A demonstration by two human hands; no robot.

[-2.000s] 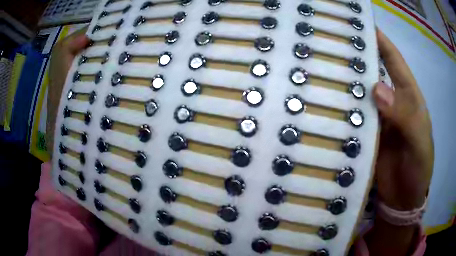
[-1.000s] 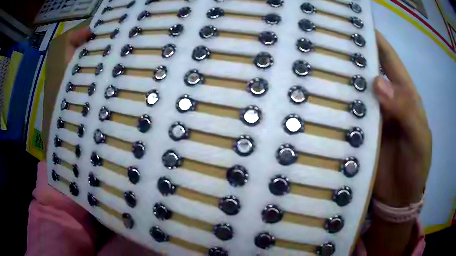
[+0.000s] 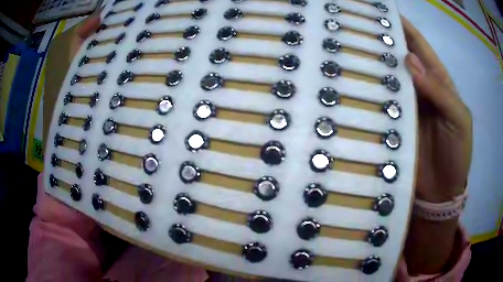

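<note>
A white foam tray with a tan backing fills most of the view, held up and tilted towards me. Its tan dumbbell-shaped slots run in four columns, with round metal parts at the slot ends. Some flat faces flash white, such as the part at the lower right centre; others look dark. My right hand grips the tray's right edge, thumb at the front edge, a pale band on the wrist. My left hand shows only in part at the upper left edge; the rest is hidden behind the tray.
A white tabletop with yellow and red tape lines shows at the right. A brown cardboard sheet shows at the left behind the tray. A blue item lies at the far left. A pale gridded object is at the top left.
The tray's lower edge has come up into view and its tilt has changed. The bright flashes have moved to other parts. Both hands keep their hold.
</note>
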